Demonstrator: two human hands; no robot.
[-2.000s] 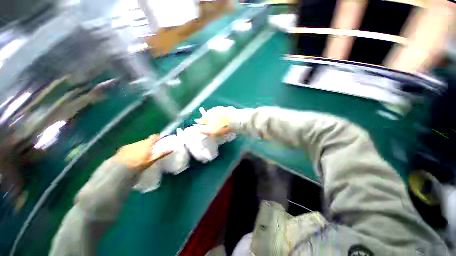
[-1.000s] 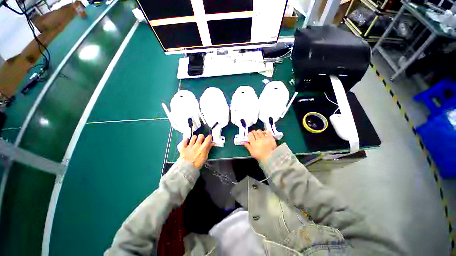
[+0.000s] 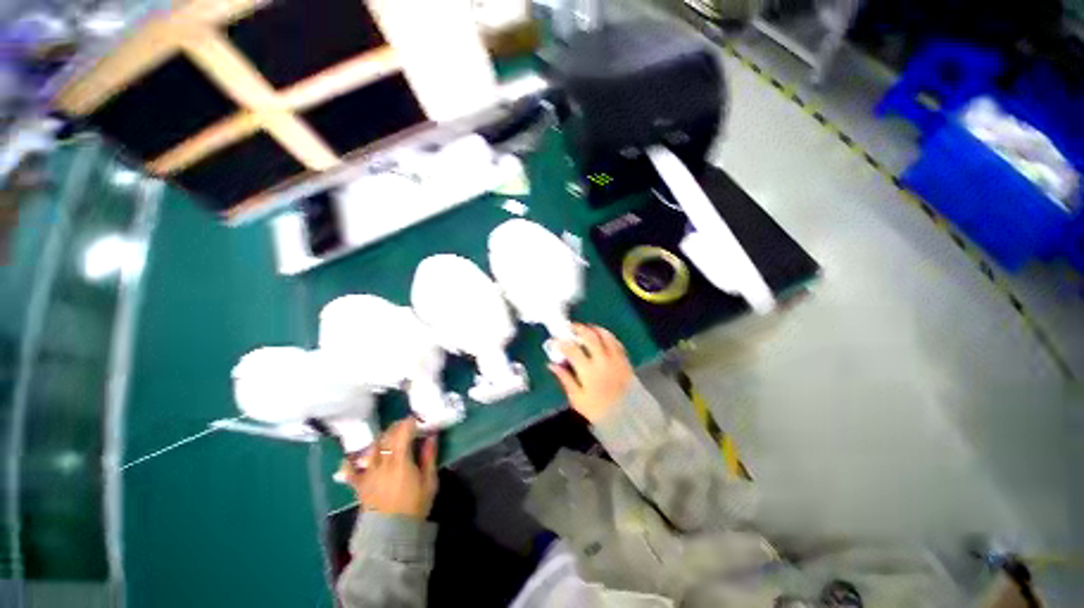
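Observation:
Several white security cameras stand in a slanting row on the green bench, round heads away from me and feet towards me. My left hand (image 3: 398,475) has its fingers at the foot of the leftmost camera (image 3: 285,386), which leans out to the left with its thin white antenna pointing left. My right hand (image 3: 598,374) has thumb and fingers around the foot of the rightmost camera (image 3: 535,271). The middle cameras (image 3: 458,306) stand untouched between my hands, the second from left (image 3: 371,342) close to its neighbour. The picture is blurred.
A monitor (image 3: 264,119) and a white keyboard (image 3: 398,196) with a dark phone (image 3: 321,223) stand behind. To the right are a black machine (image 3: 648,95), a black mat (image 3: 773,232), a yellow tape roll (image 3: 655,274) and a white strip (image 3: 711,232). A blue crate (image 3: 993,190) stands beyond.
The cameras went from a bunch in my hands to a row on the bench. Since the last earlier frame, my hands have spread to the outer cameras, the leftmost has swung left, and the view has turned.

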